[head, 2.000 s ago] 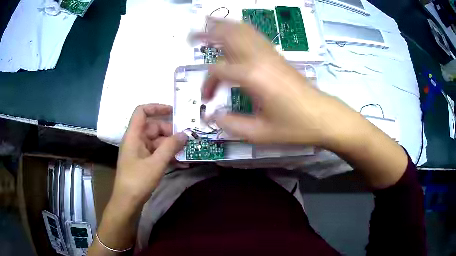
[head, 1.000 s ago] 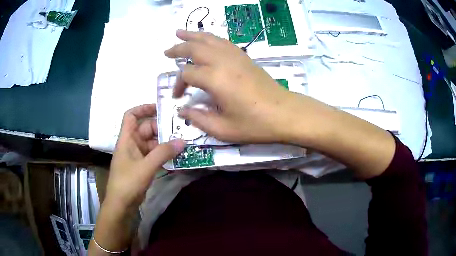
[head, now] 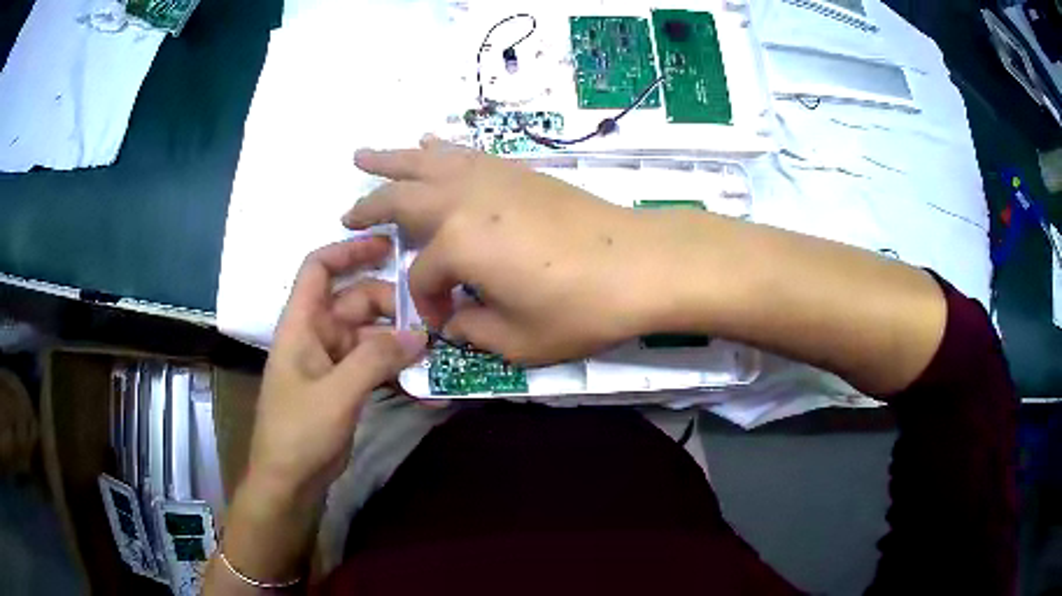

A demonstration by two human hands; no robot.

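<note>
A white plastic housing (head: 687, 370) lies in front of me, its long side left to right. My left hand (head: 338, 338) grips its left end, thumb at the near left corner. A small green circuit board (head: 475, 370) sits in that corner, with dark wires beside it. My right hand (head: 512, 256) reaches over the housing from the right, thumb and index finger pinched low at the wires just above the small board. What the fingertips hold is hidden. The hand and forearm cover most of the inside; edges of another green board show beyond the forearm.
A second housing (head: 745, 87) lies behind, with a small board (head: 518, 126), a main board (head: 614, 64), a round-spot board (head: 693, 68) and black wires. White frame parts (head: 844, 79) lie right on white cloth. A green-and-white tube (head: 161, 12) is far left. A carton (head: 82, 442) with white parts is below left.
My right hand has moved down from above the housing's left part to the wires near the small board. My left hand stays on the left end.
</note>
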